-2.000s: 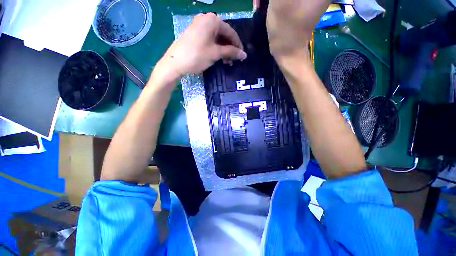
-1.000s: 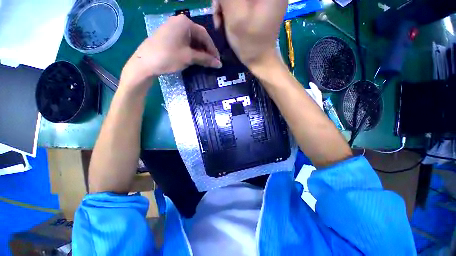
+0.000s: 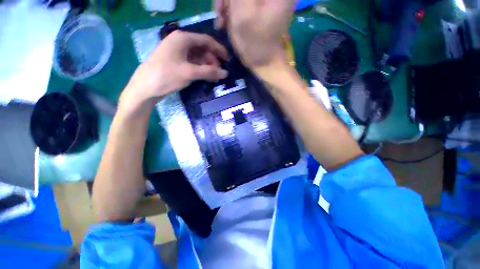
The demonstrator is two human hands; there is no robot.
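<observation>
A black ribbed rear housing [image 3: 252, 149] lies tilted on silvery bubble wrap [image 3: 181, 144], with white metal patches inside and small brass spots at its near corners. My left hand [image 3: 181, 63] is over the housing's far left part, thumb and fingertips close together; whether they pinch a small part cannot be told. My right hand [image 3: 258, 29] is over the far end, cut off by the top edge, its fingers mostly hidden. What it holds cannot be seen. The picture is blurred.
A black tub [image 3: 55, 123] and a clear round tub [image 3: 83, 47] stand at left. Two dark mesh dishes [image 3: 333, 57] [image 3: 370, 97] lie at right, near a black flat object [image 3: 445, 93] and cables. White sheets [image 3: 31, 47] lie at far left. A cardboard box [image 3: 413, 171] is below the bench.
The view has shifted, and the housing and bubble wrap appear further left and more tilted. Both hands stay over the housing's far end.
</observation>
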